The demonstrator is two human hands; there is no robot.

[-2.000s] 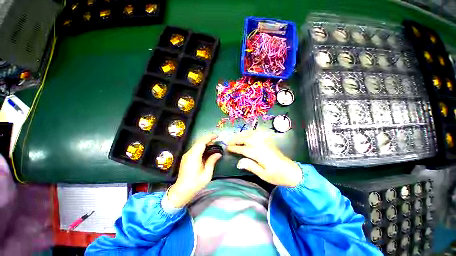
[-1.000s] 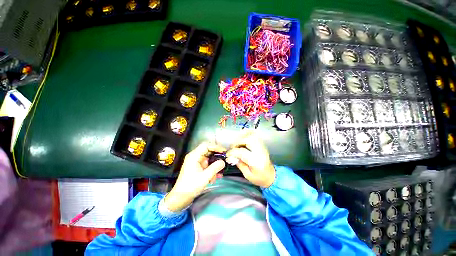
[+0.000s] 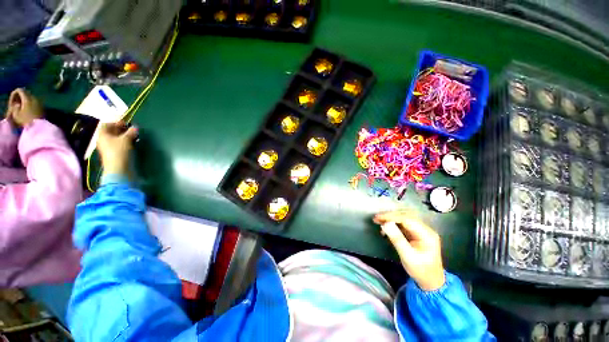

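Note:
My left hand (image 3: 116, 148) is stretched out to the far left, beside the yellow cable (image 3: 148, 87) and a white paper with a blue pen (image 3: 105, 97). Its fingers are curled; a small dark spot shows at the fingertips, too blurred to name. My right hand (image 3: 415, 246) is over the bench mat's front edge, below the heap of pink, red and blue wired parts (image 3: 398, 157). Its thumb and forefinger are close together; whether they hold something small cannot be told. Two silver-faced discs (image 3: 454, 164) lie right of the wires. The dark round piece is not visible.
A black tray (image 3: 304, 137) with amber units lies between my hands. The blue bin (image 3: 444, 97) of wires is behind the heap. Stacked clear trays (image 3: 554, 180) stand at right. A grey instrument box (image 3: 110, 33) is back left. A co-worker's pink sleeve (image 3: 47, 194) is at left.
My hands have parted from around the small dark round piece. My left hand has moved far left; my right hand stays near the front edge. The view has swung left.

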